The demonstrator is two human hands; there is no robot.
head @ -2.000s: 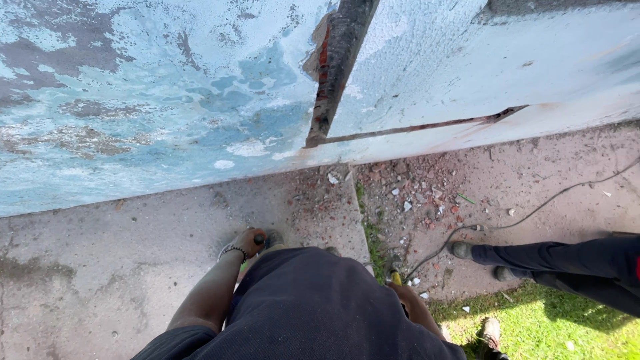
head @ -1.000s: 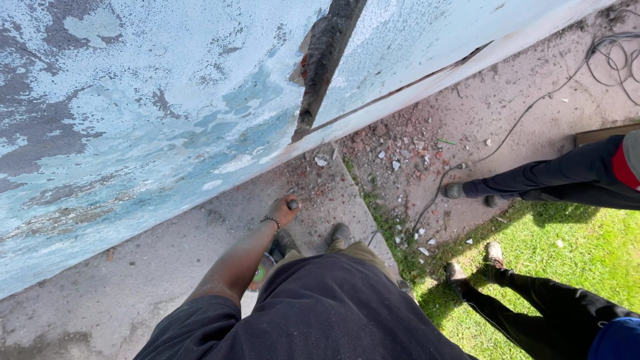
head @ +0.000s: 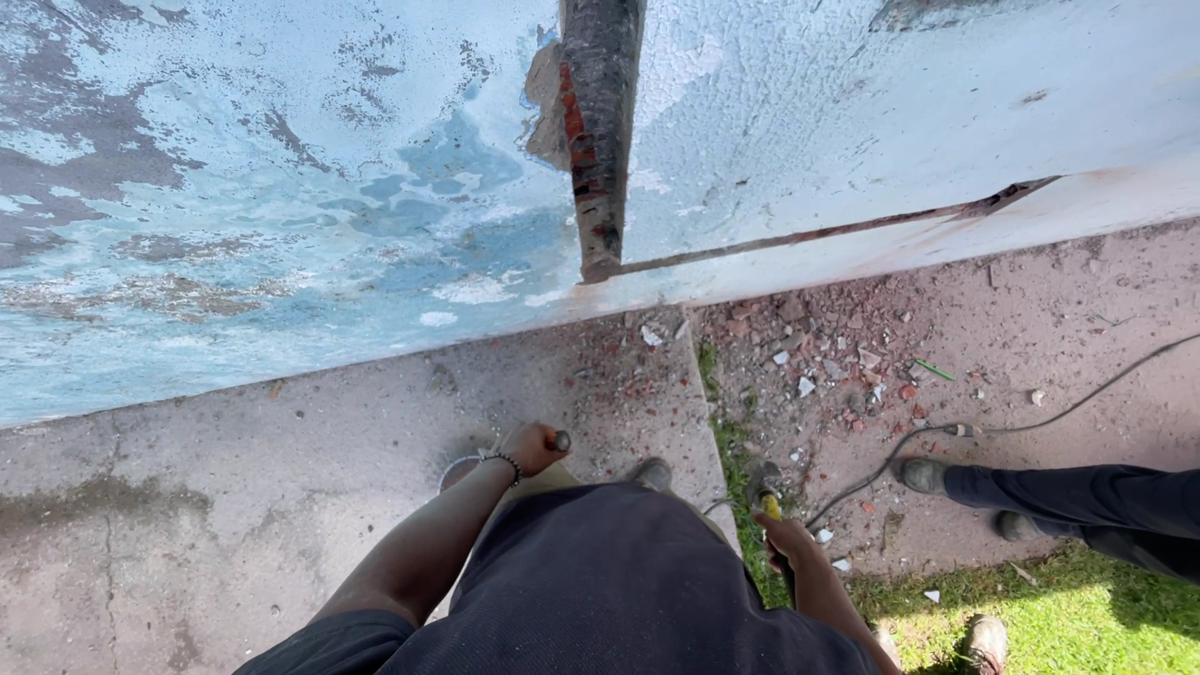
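Note:
My left hand (head: 534, 448), with a beaded bracelet at the wrist, is closed around a dark, round-ended handle (head: 562, 441); the rest of that object is hidden below the hand. A pale curved rim shows beside the wrist. To the right of my body, my right hand (head: 789, 544) grips a yellow and black tool (head: 771, 506), partly covered by the hand and arm. Ahead stands a wall with peeling blue paint (head: 375, 206). A deep vertical channel (head: 598, 141) in it exposes red brick, and a narrower groove (head: 797, 236) runs rightward from its lower end.
Broken plaster and brick rubble (head: 844, 366) lies along the wall base. A dark cable with a connector (head: 961, 429) crosses the paving. Another person's legs (head: 1069, 497) are at the right, and more shoes (head: 984, 642) stand near the grass. Grass grows in the slab joint.
The view has swung back left since one second ago. My right hand with the yellow and black tool shows now; it was out of sight one second ago.

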